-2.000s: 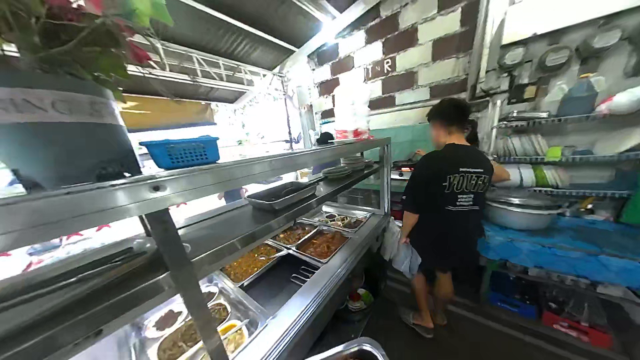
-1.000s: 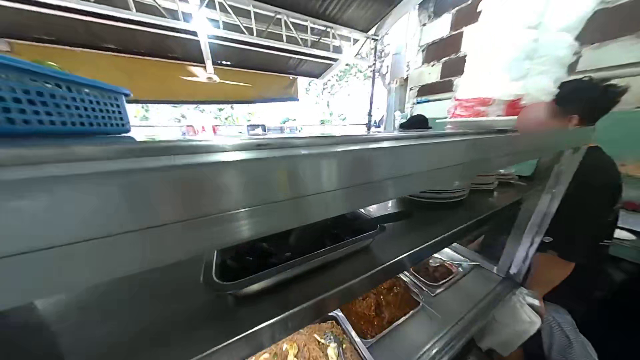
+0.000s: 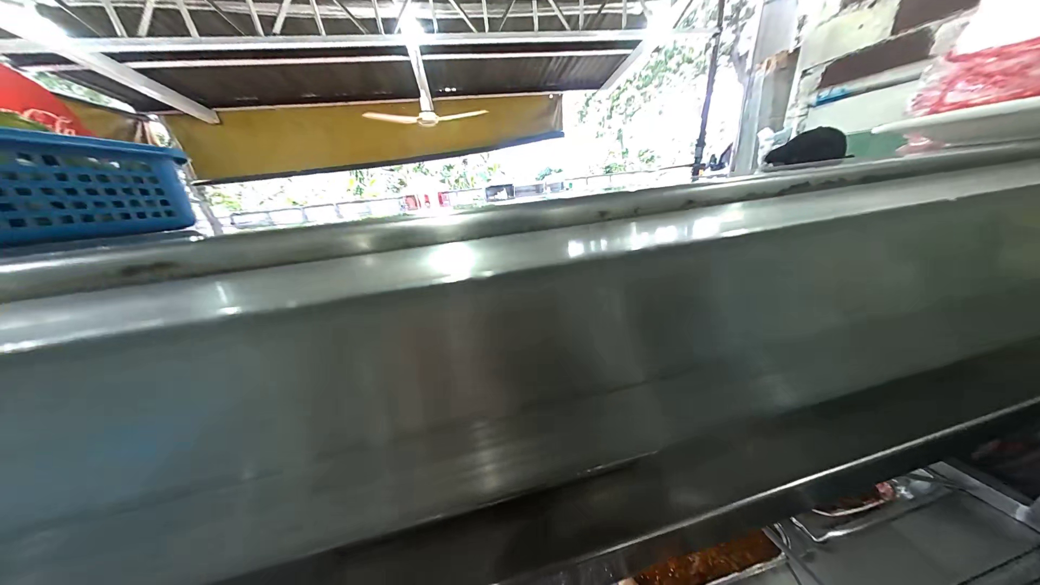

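Neither my left hand nor my right hand shows in the head view. The wide stainless steel front of a shelf (image 3: 504,349) fills the middle, very close to the camera. On its top at the left sits a blue plastic basket (image 3: 89,187) with square holes. Below the shelf, at the bottom right, part of a metal tray of reddish-brown cooked food (image 3: 711,561) shows, and beyond it is a second tray of food (image 3: 861,500), mostly hidden by the shelf.
A black cap (image 3: 808,147) and a white plate (image 3: 959,118) beside a red and white plastic bag (image 3: 983,77) are at the upper right. A ceiling fan (image 3: 426,119) hangs beyond the shelf, before a yellow awning (image 3: 357,134).
The view has moved up close to the steel shelf. The person in the black shirt, the dark tray under the shelf and the stacked plates there have gone out of sight.
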